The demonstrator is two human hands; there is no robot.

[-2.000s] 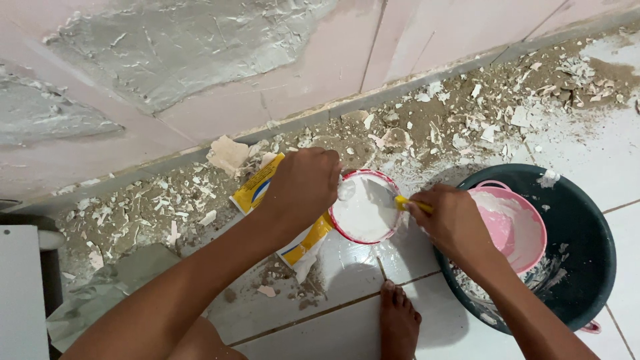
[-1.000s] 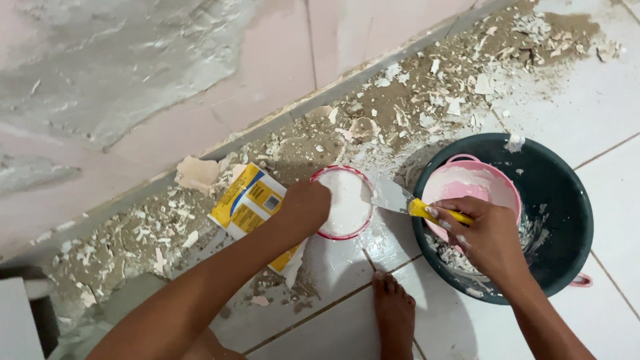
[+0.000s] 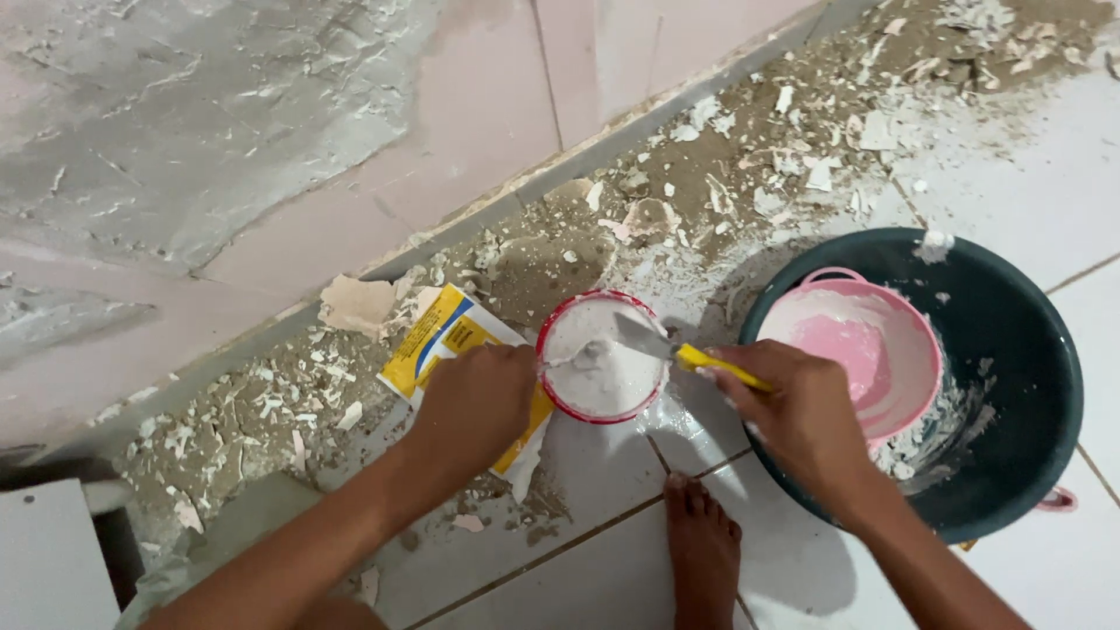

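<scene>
A round tub with a red rim (image 3: pixel 602 415) stands on the tiled floor, full of white paste. My left hand (image 3: pixel 481 394) is closed at the tub's left edge, fingers curled at a thin handle or stick that reaches into the paste; the grip itself is hidden. In my right hand (image 3: pixel 792 394) is a putty knife with a yellow handle (image 3: pixel 722 366), its metal blade at the paste's upper right. Beneath my left hand lies a yellow and white packet (image 3: pixel 446 328). Right of the tub, a pink plastic bowl (image 3: pixel 844 350) smeared with white sits inside a dark green basin (image 3: pixel 1015 350).
Plaster flakes and dirt (image 3: pixel 682 192) cover the floor along the wall base. The pink wall (image 3: pixel 472 131) has a rough grey patch (image 3: pixel 201 114). A bare foot (image 3: pixel 703 542) is below the tub. A white panel (image 3: pixel 52 560) and a translucent plastic sheet (image 3: pixel 236 534) lie lower left.
The putty knife has moved left from beside the pink bowl, where it was one second ago, back over the tub. My left hand stays by the tub's left edge.
</scene>
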